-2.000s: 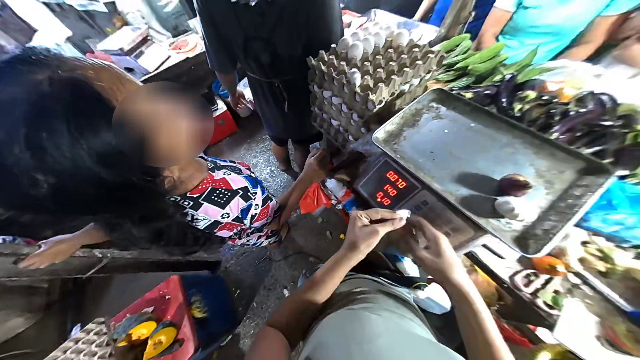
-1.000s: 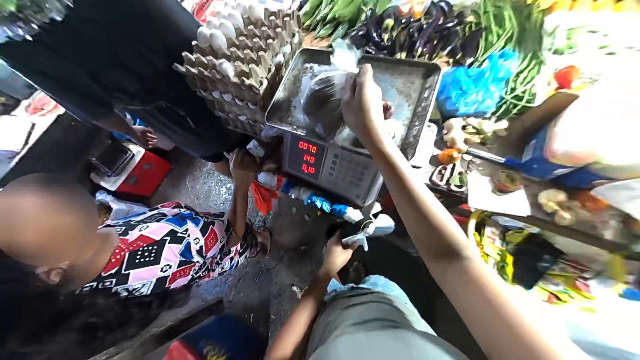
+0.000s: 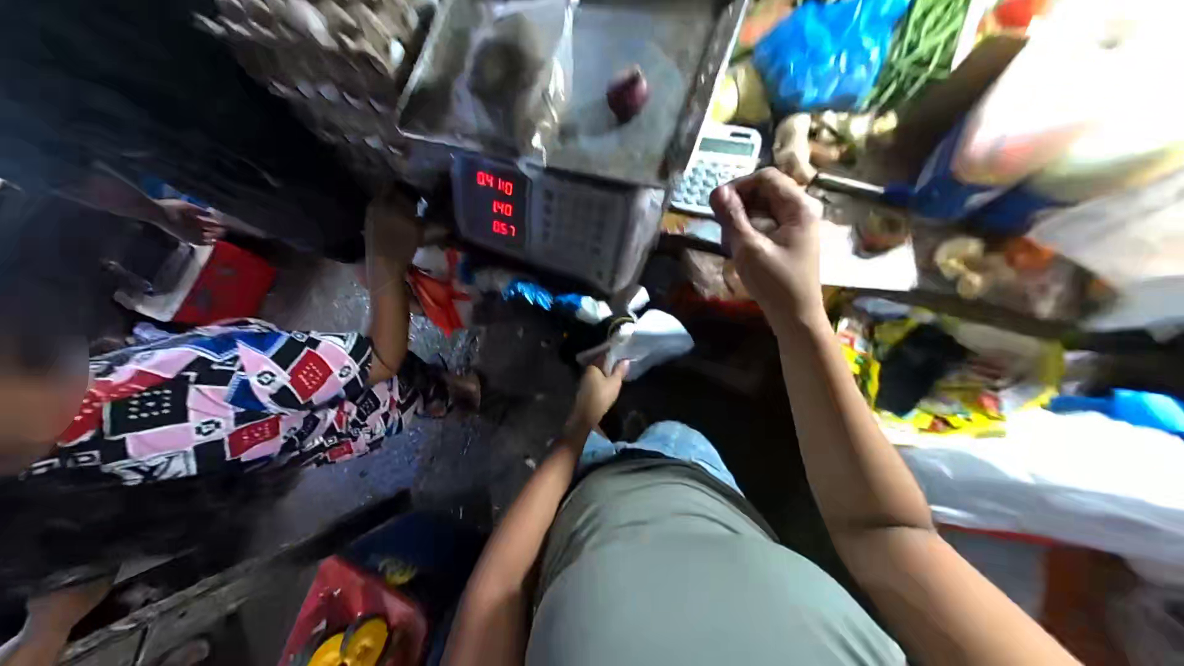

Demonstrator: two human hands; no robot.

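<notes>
A digital scale (image 3: pixel 546 222) with lit red digits stands ahead of me, its metal tray (image 3: pixel 620 153) cut off by the top edge. On the tray lie a clear plastic bag (image 3: pixel 509 79) with something dark and roundish inside and, to its right, a red onion (image 3: pixel 627 94). Below the scale, my left hand (image 3: pixel 601 384) grips whitish plastic bags (image 3: pixel 652 338). Raised right of the scale, my right hand (image 3: pixel 772 227) has its fingers curled towards the thumb; whether anything thin is between them cannot be seen. Just behind it is a white calculator (image 3: pixel 717 166).
Stacked egg trays (image 3: pixel 333 74) flank the scale's left side. A person in a patterned shirt (image 3: pixel 240 398) is close on the left, one arm reaching beside the scale. At right are a blue plastic bag (image 3: pixel 823 55), green beans (image 3: pixel 925 46) and a counter with ginger-like roots.
My right hand, over the tray with the filled bag one second ago, has come away to the right; the bag now lies on the tray. The scale's digits have changed. My left hand still holds plastic bags.
</notes>
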